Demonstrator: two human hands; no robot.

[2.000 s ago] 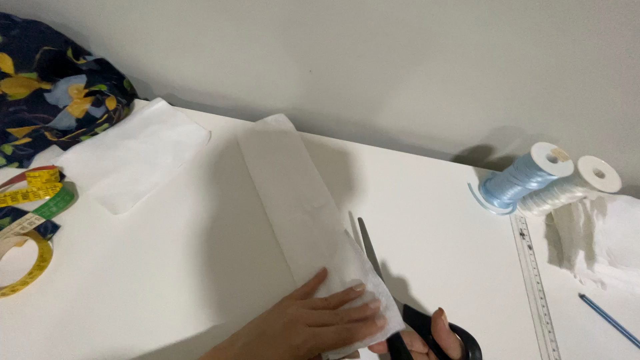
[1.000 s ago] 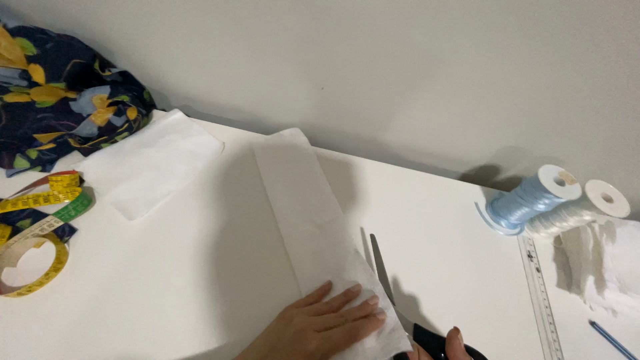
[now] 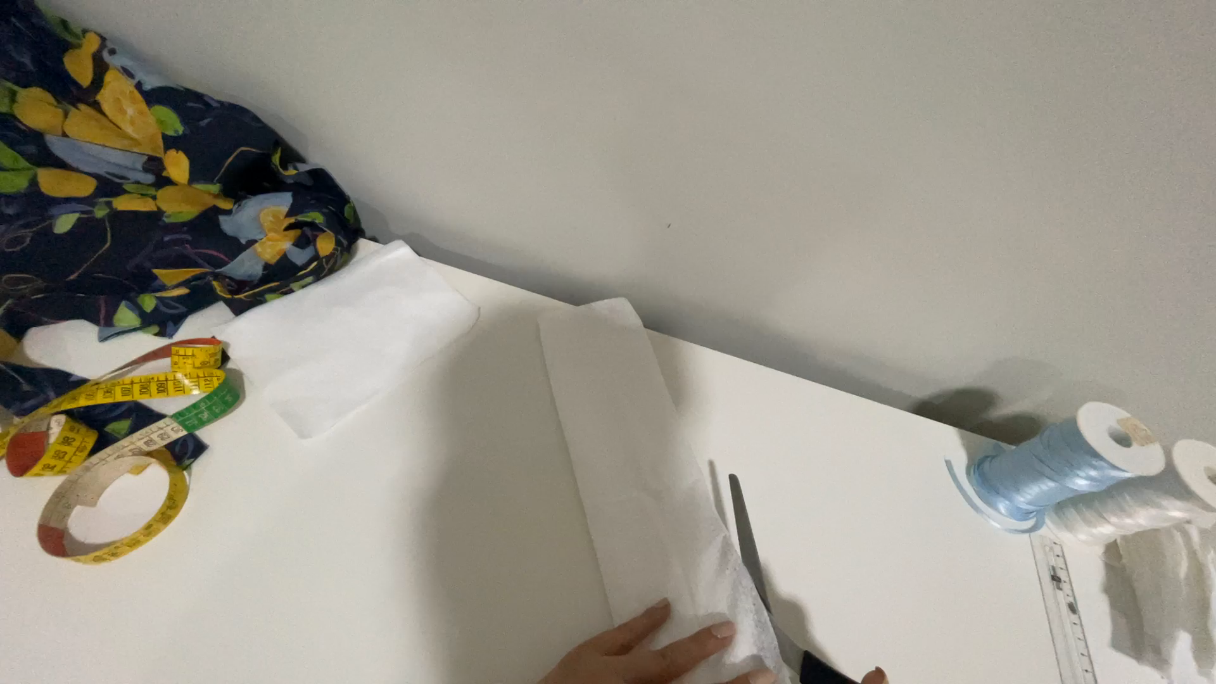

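A folded strip of thin white fabric (image 3: 622, 456) lies slanting across the white table. My left hand (image 3: 655, 651) presses flat on its lower end, fingers spread. Along the strip's right edge runs a blade of the scissors (image 3: 750, 541), whose black handle is cut off by the bottom edge of the view. Of my right hand (image 3: 875, 676) only a fingertip shows beside that handle; the rest is out of view.
A yellow tape measure (image 3: 171, 499), a white fabric piece (image 3: 356, 342) and dark floral fabric (image 3: 190, 190) lie left. Right are a blue ribbon spool (image 3: 1054, 470), a white spool (image 3: 1130, 494), a clear ruler (image 3: 1064, 608) and crumpled white fabric (image 3: 1168, 589). A wall (image 3: 712, 171) stands behind.
The view has shifted, so the table's things sit lower and my right hand has mostly left the frame. My left hand stays on the strip's lower end.
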